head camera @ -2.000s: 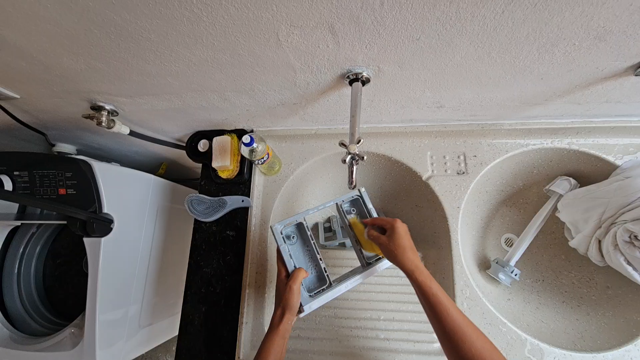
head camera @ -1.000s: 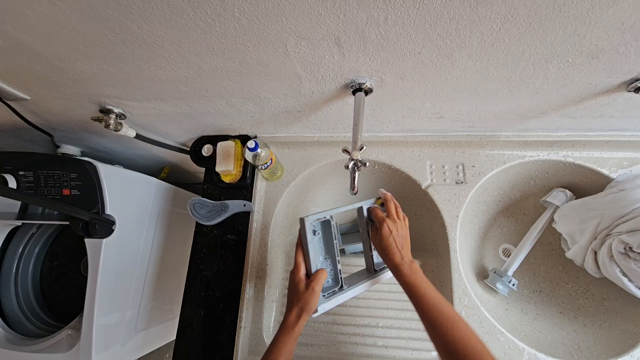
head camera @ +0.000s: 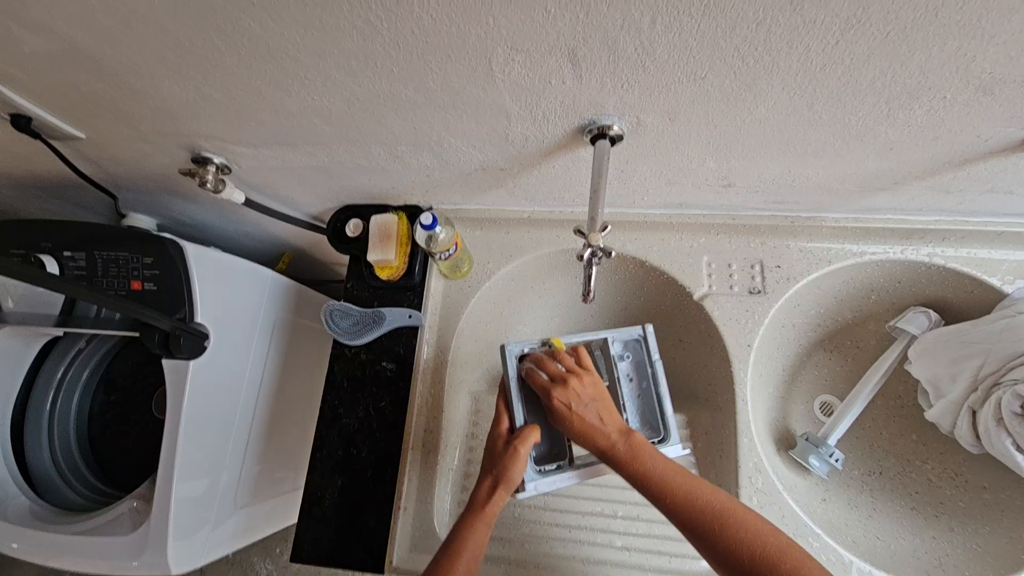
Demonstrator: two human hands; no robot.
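Note:
A grey and white plastic dispenser drawer (head camera: 640, 392) with compartments is held over the left basin of a laundry sink (head camera: 472, 344). My left hand (head camera: 510, 456) grips its left side, thumb over the rim. My right hand (head camera: 572, 392) reaches into the left compartment, its fingers closed on a yellow sponge (head camera: 557, 344), of which only a small part shows. The metal tap (head camera: 593, 240) is on the wall just beyond the drawer; no stream of water can be made out.
A bottle of yellow liquid (head camera: 446, 246), a soap bar (head camera: 384, 238) on a yellow sponge and a grey brush (head camera: 370, 322) lie left of the basin. An open washing machine (head camera: 240, 384) stands farther left. The right basin holds a white plastic part (head camera: 868, 392) and white cloth (head camera: 976, 376).
The drawer has been turned in my hands. My right hand with the yellow sponge has moved from its right compartment to the left one, while my left hand keeps hold of the left side.

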